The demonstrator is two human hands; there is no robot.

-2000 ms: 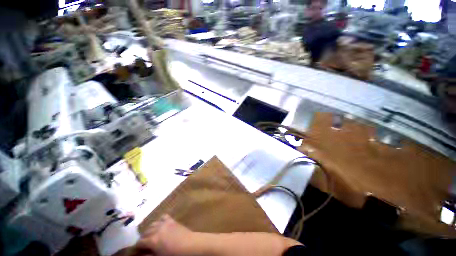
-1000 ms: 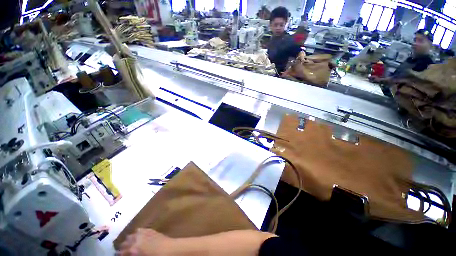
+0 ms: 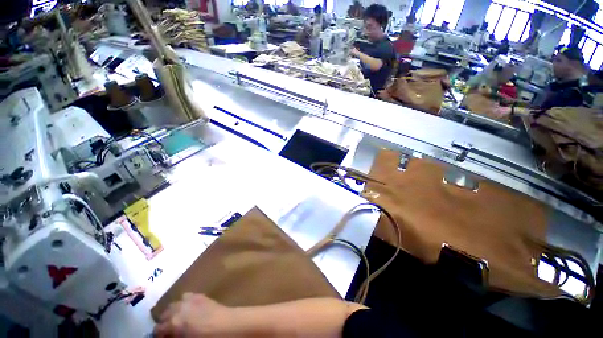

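Note:
A brown bag panel (image 3: 258, 264) lies on the white machine table, one corner pointing away from me. Thin brown handle loops (image 3: 399, 241) stick out on its right side. My right hand (image 3: 188, 317) lies on the panel's near left edge, close to the white sewing machine head (image 3: 59, 264). Its fingertips are at the bottom rim, and whether they grip the panel cannot be told. The needle area is not clearly seen. My left hand is not in view.
Thread snips (image 3: 211, 231) lie behind the panel and a yellow strip (image 3: 140, 221) beside the machine. Another brown bag body (image 3: 456, 218) with handles lies at right. A black screen-like panel (image 3: 314, 150) is beyond the table. Two people (image 3: 380, 56) work across the bench.
The view has steadied after swinging left to right. My right hand has barely moved on the panel in the last second. The person at the back has turned towards the pale pieces.

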